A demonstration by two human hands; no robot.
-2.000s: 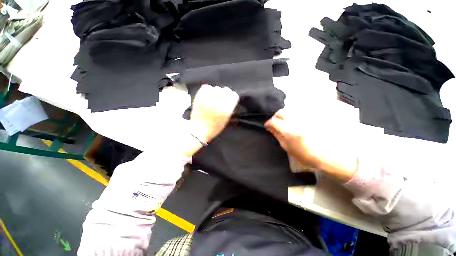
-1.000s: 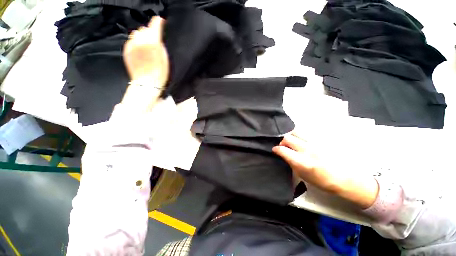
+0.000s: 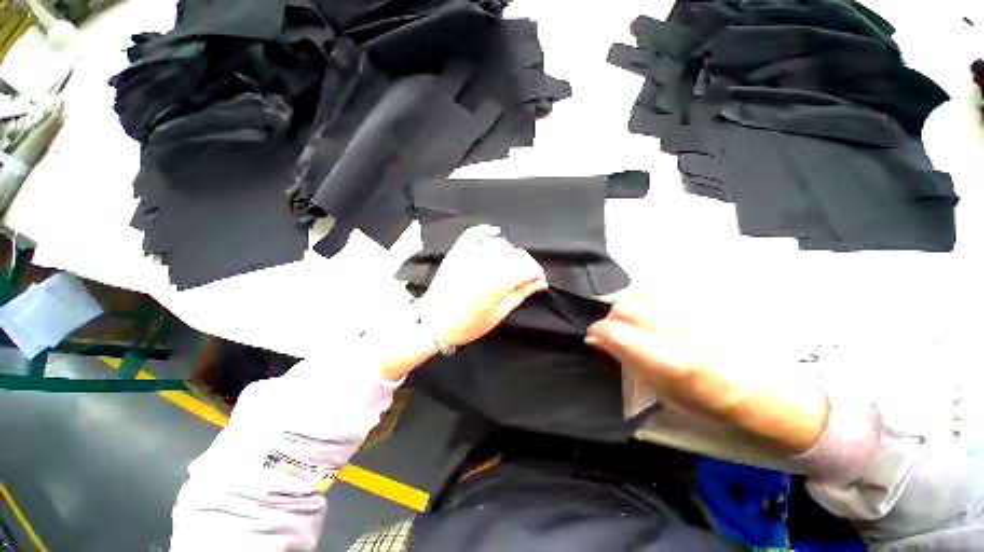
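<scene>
A black fabric panel (image 3: 518, 205) lies at the table's near edge with a tab at its upper right corner. Its lower part hangs towards the black apron and is hard to tell from it. My left hand (image 3: 480, 291) pinches a fold of the panel near its middle, fingers closed. My right hand (image 3: 647, 340) holds the panel's right edge between thumb and fingertips. The fabric under both hands is partly hidden.
Black panels form a left pile (image 3: 221, 205), a middle pile (image 3: 421, 119) with a slanted, rolled piece on it, and a right pile (image 3: 820, 140). The white table (image 3: 248, 313) curves at lower left. White paper (image 3: 52, 313) lies on a green frame (image 3: 97, 372).
My left hand has come back from the middle pile to the panel and grips it. A piece now lies slanted on that pile. My right hand has stayed at the panel's right edge.
</scene>
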